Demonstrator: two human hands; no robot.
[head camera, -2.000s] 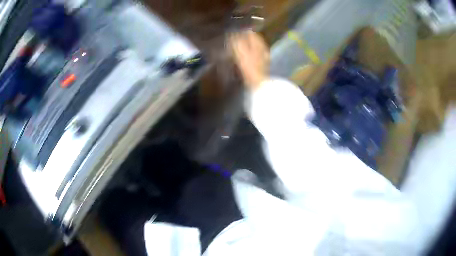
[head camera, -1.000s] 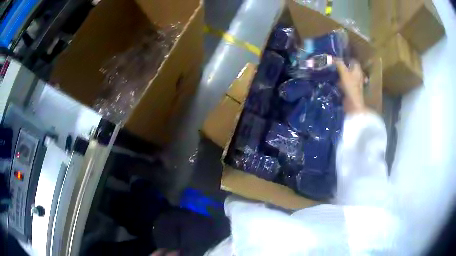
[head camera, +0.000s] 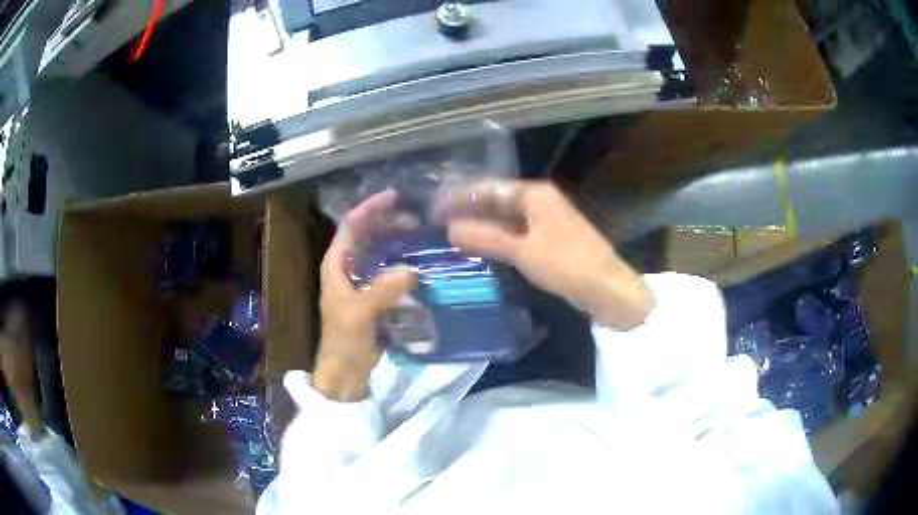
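Observation:
A dark navy smartwatch retail box (head camera: 463, 312) with a light-blue patch and a watch picture is in a clear shrink film bag (head camera: 493, 151), above my lap. My left hand (head camera: 352, 292) is bare and holds the box at its left side, thumb on its front. My right hand (head camera: 549, 241) is bare, blurred, and on the film at the box's upper end; its fingertips are hard to make out. The film's open end reaches up to the sealing bar (head camera: 453, 111) of the pedal impulse sealer (head camera: 564, 30); whether it lies between the jaws cannot be told.
The left-hand carton (head camera: 111, 352) holds bagged boxes. The right-hand carton (head camera: 896, 302) is well filled with them. The scrap carton (head camera: 745, 126) with clear film stands behind the sealer's right end. Another person's arm (head camera: 20, 372) is at the far left.
The view has swung from the right-hand carton back to the sealer. My right hand has left that carton, and a bagged box is now between both hands. My left hand has come fully into view.

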